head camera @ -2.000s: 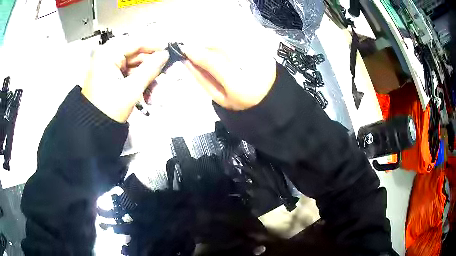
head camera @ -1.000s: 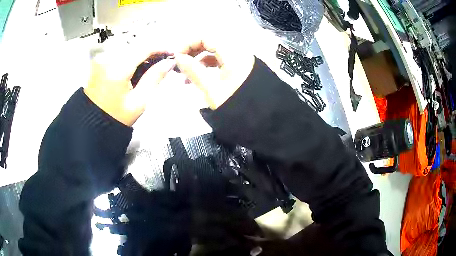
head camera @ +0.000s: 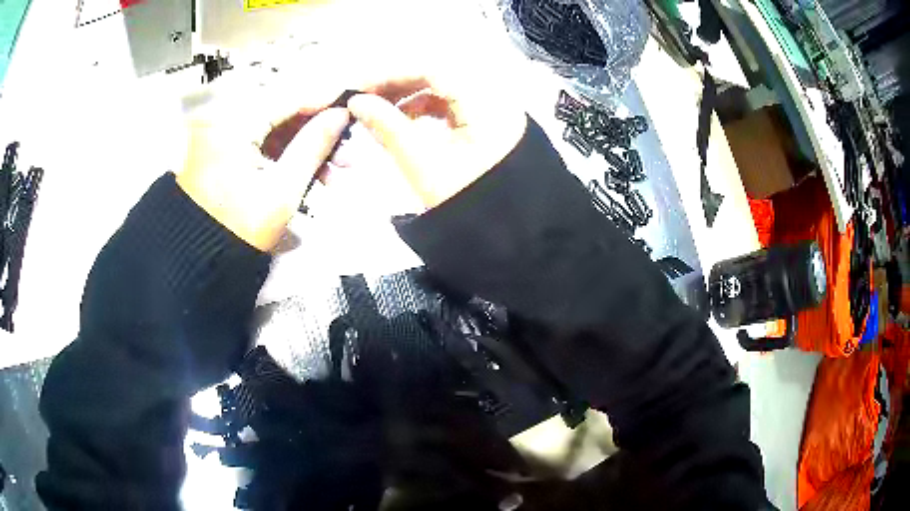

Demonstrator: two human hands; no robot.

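Observation:
My left hand (head camera: 244, 165) and my right hand (head camera: 429, 135) meet above the bright white table, thumbs and fingertips close together. Between them they pinch a small black piece (head camera: 347, 99), mostly hidden by the fingers; it looks like folded webbing strap, and whether a buckle is on it I cannot tell. A short dark end shows below the left hand. The hands are washed out by glare. Black ribbed webbing straps (head camera: 384, 299) are piled near my body, below my hands.
Loose black buckles (head camera: 609, 150) lie upper right, with a clear plastic bag of black parts (head camera: 574, 35) beyond. A black mug (head camera: 766, 284), cardboard box (head camera: 763, 150) and orange material (head camera: 843, 419) are at right. Strap assemblies (head camera: 17, 235) lie at left. A grey machine part (head camera: 155, 38) stands at top.
My right hand has turned, its fingers now curled behind the thumb, and the black piece is more covered than two seconds ago. Both hands stay together at nearly the same place.

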